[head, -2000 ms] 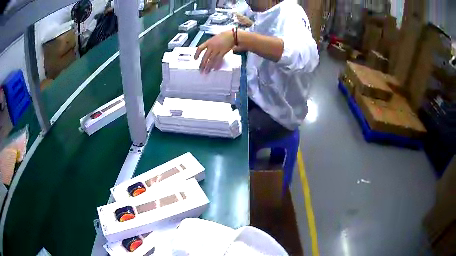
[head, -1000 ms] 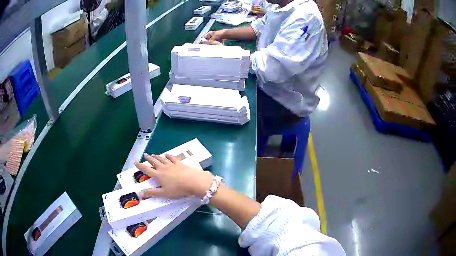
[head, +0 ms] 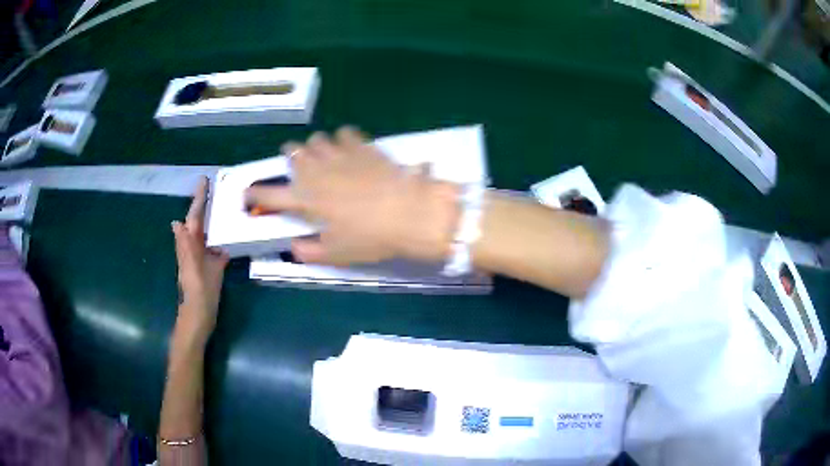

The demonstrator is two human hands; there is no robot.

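A white watch box (head: 235,231) with an orange-and-black watch face lies over another white box (head: 373,277) on the green bench. My right hand (head: 364,196), blurred, is over the upper box and grips it, hiding much of its top. My left hand (head: 197,246) holds the box's left end. A white window card (head: 537,400) with a dark rounded-square cut-out, QR code and blue bar lies nearest me, atop what looks like a stack.
On the green belt (head: 409,82) beyond the pale rail (head: 118,178) are a long watch box (head: 300,102) and another at right (head: 719,127). Several small boxes lie at far left. More boxes lie beside my right sleeve. A person's purple sleeve (head: 36,364) is at left.
The view has turned from the right side of the bench to face the belt. My left hand has come into view. My right hand still lies on the boxes, now gripping one.
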